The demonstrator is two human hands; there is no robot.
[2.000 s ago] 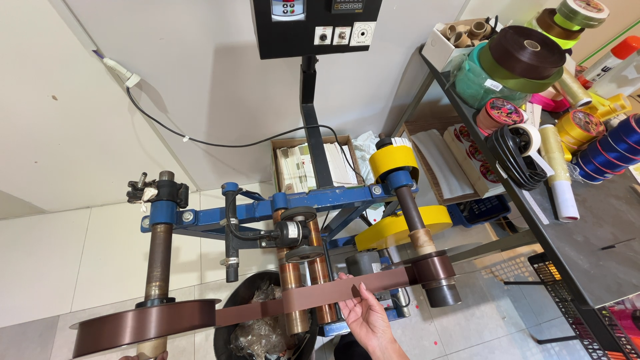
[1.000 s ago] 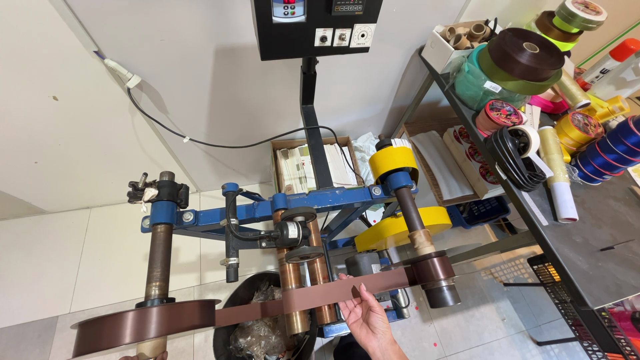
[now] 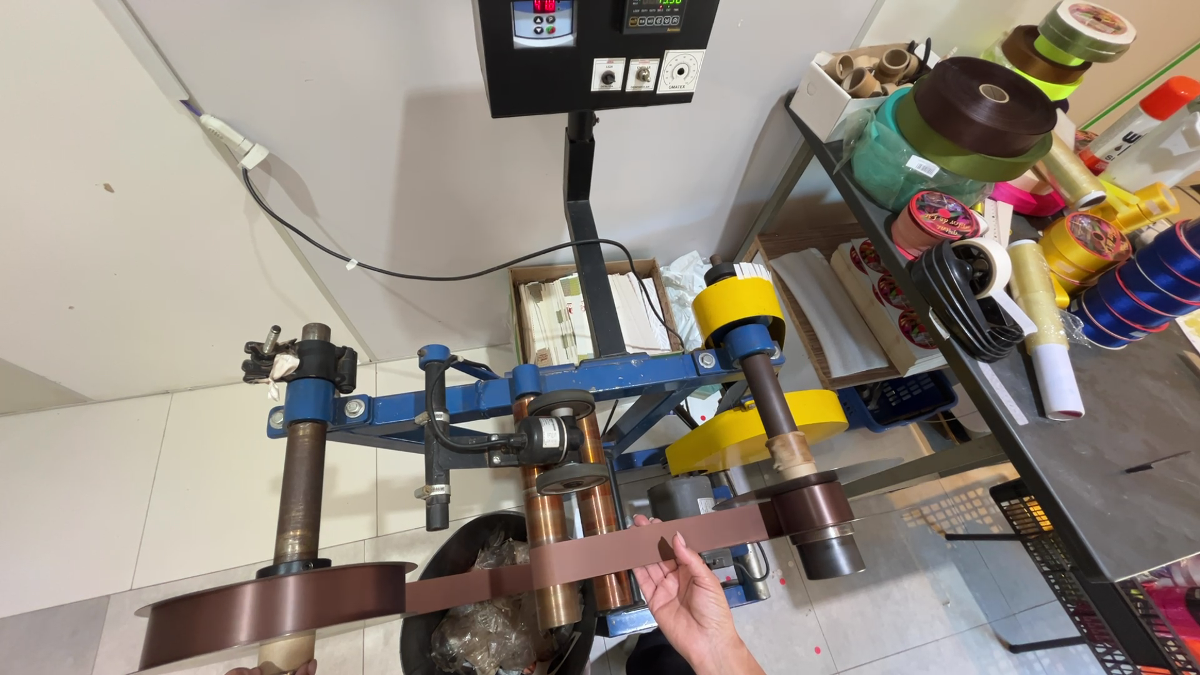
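Observation:
A brown ribbon (image 3: 656, 547) runs from the large supply roll (image 3: 272, 609) at lower left, past two copper-coloured rollers (image 3: 553, 553), to a smaller roll (image 3: 818, 506) on the right shaft. My right hand (image 3: 689, 595) is at the ribbon's right span, palm up, the band passing between thumb and fingers; how firmly they press cannot be told. My left hand (image 3: 272, 671) shows only as fingertips at the bottom edge, on either side of the pale core end (image 3: 287, 652) under the large roll. The blue winding machine frame (image 3: 581, 377) carries both shafts.
A black control box (image 3: 600, 56) with a lit display stands above the frame. Below the rollers is a black bin (image 3: 422, 600) holding crumpled plastic. At right, a dark table (image 3: 1106, 469) bears ribbon rolls, tape and cardboard cores. Yellow guards (image 3: 769, 431) cover parts near the right shaft.

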